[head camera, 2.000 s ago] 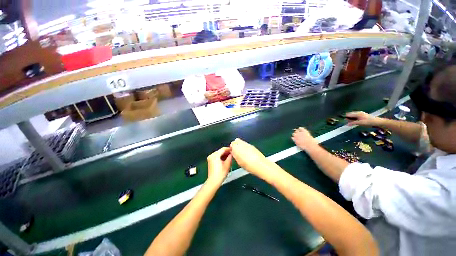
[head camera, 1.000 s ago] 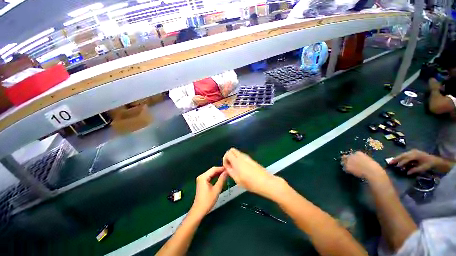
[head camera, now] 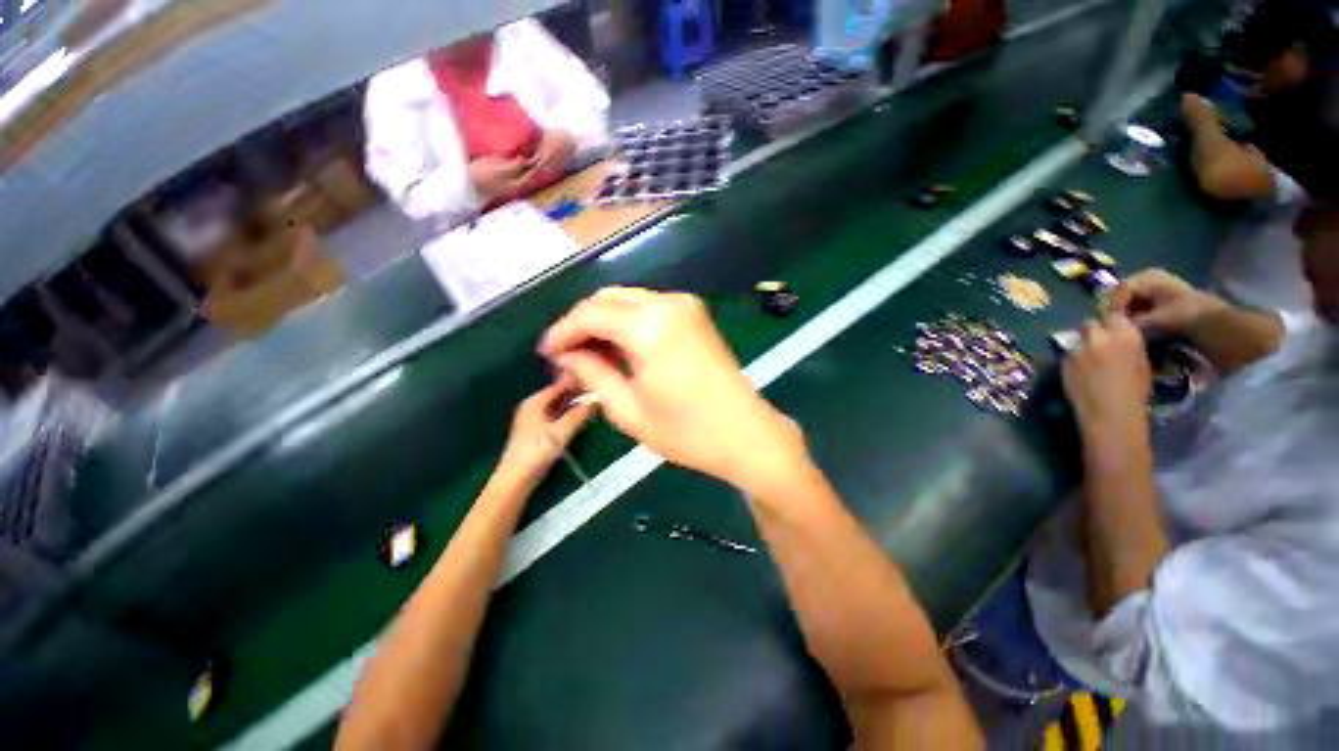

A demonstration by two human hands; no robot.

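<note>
My left hand [head camera: 543,431] is over the belt edge, thumb and fingers close together. My right hand [head camera: 658,379] is just above and right of it, fingers curled, partly overlapping it. A tiny pale spot shows at the fingertips; whether it is a held piece cannot be told. A thin dark tool like tweezers [head camera: 696,534] lies on the bench below my hands. A thin pale rod [head camera: 577,468] shows by the white strip. Black units with pale patches lie on the belt, one [head camera: 398,544] left of my forearm and another [head camera: 777,298] beyond my right hand.
A neighbour's hands [head camera: 1123,345] work at the right beside a pile of small parts [head camera: 969,363], a beige pile [head camera: 1019,291] and several black units [head camera: 1079,242]. A white spool [head camera: 1137,150] is farther back. A person sits opposite behind a paper sheet [head camera: 499,255] and a blister tray [head camera: 664,162].
The view has tilted down and turned right. My right hand has lifted and shifted over my left, its fingers now more spread. The neighbour's hands have come together.
</note>
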